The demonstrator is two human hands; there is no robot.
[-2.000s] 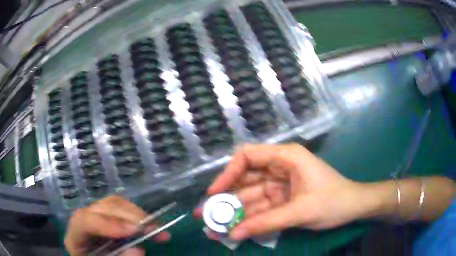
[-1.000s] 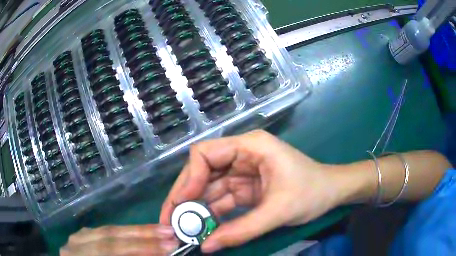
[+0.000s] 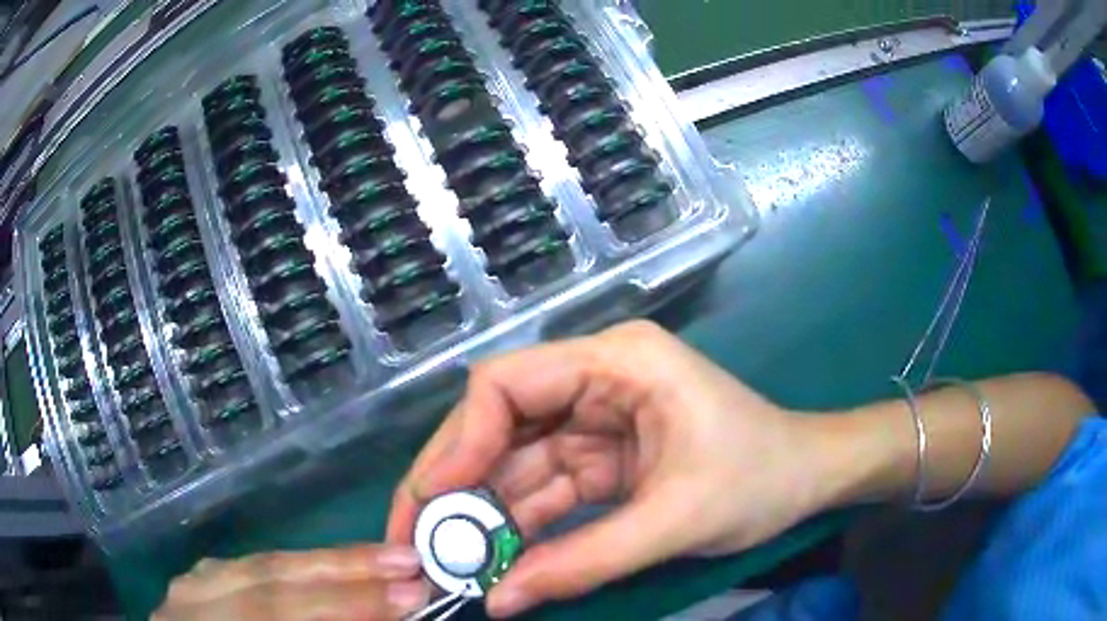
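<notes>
A speaker unit (image 3: 460, 545) with a white ring, a pale grey centre and a green circuit board (image 3: 501, 552) at its right edge is held between the thumb and fingers of my right hand (image 3: 619, 467). My left hand (image 3: 297, 585) is at the bottom left, its fingertips against the unit's left side. Tweezers (image 3: 440, 607) show as thin silver prongs below the left fingertips, their tips at the unit's lower edge. The left hand closes on them, but their rear part is cut off by the bottom edge.
A clear blister tray (image 3: 486, 343) with several columns of black discs on edge fills the left and centre. A small white bottle (image 3: 998, 107) is at upper right. Spare tweezers (image 3: 949, 295) lie on the green mat (image 3: 826, 285) beyond my right wrist. A metal rail (image 3: 838, 63) runs behind.
Since the first frame, both hands have moved left and the tweezers have come to the unit's lower edge. Since one second ago, almost nothing has moved.
</notes>
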